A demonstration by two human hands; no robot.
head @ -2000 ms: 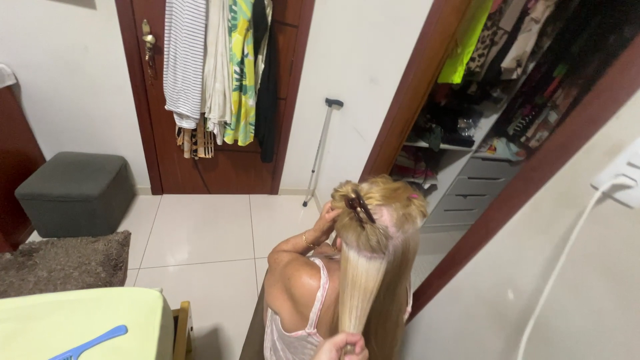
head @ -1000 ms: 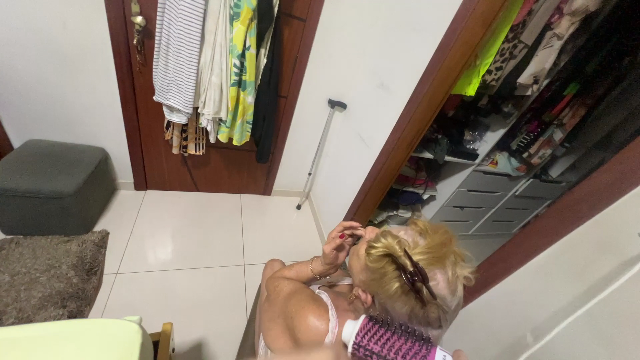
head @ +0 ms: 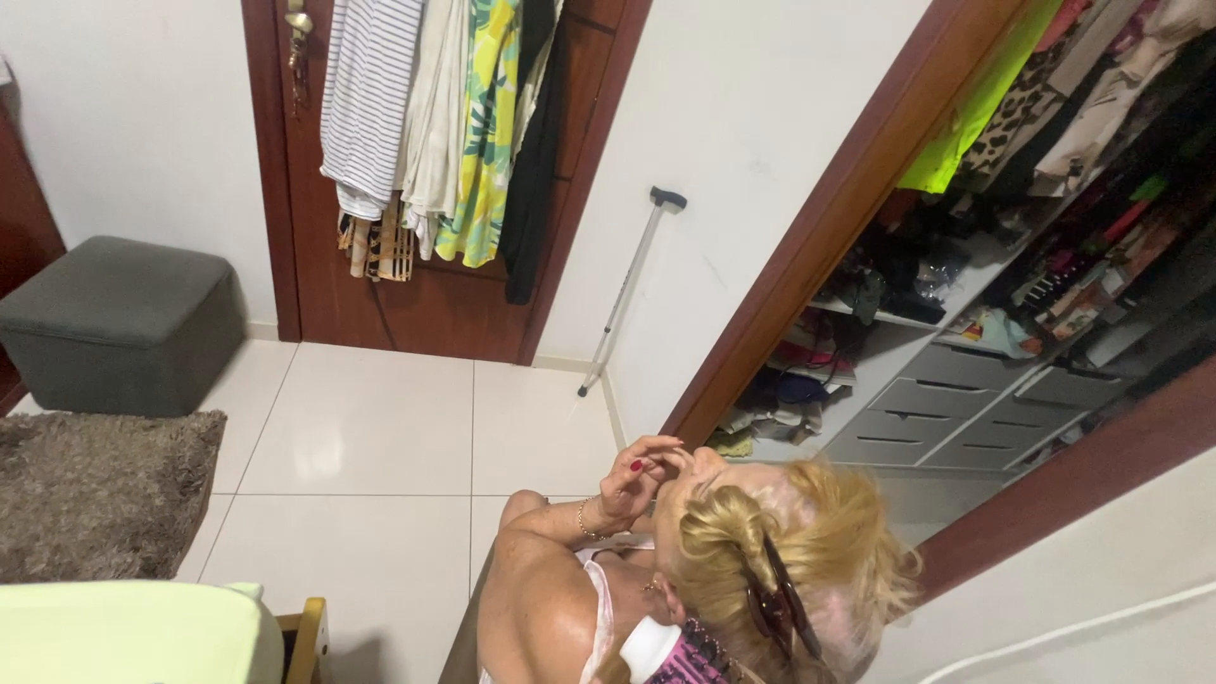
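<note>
A round hot-air brush [head: 676, 657] with a white end and pink-purple barrel with dark bristles shows at the bottom edge, beside the seated person's ear and neck. A dark brown claw clip [head: 781, 603] holds up part of the blond hair [head: 727, 522] of that person. Neither my left hand nor my right hand can be made out; the brush's handle is below the frame. The seated person's own hand [head: 635, 480], with red nails and a bracelet at the wrist, is raised to their face.
A walking cane [head: 627, 285] leans on the wall near a door [head: 437, 318] hung with clothes. An open wardrobe [head: 950, 394] is at the right. A grey ottoman [head: 119, 323], a shaggy rug [head: 104, 494] and a pale green-covered surface [head: 123, 632] are at the left; a white cable [head: 1073, 622] runs at lower right.
Two seconds ago one of my hands gripped a long hank of blond hair; that hand is now out of sight. The brush has come into view. The seated person's head has tilted.
</note>
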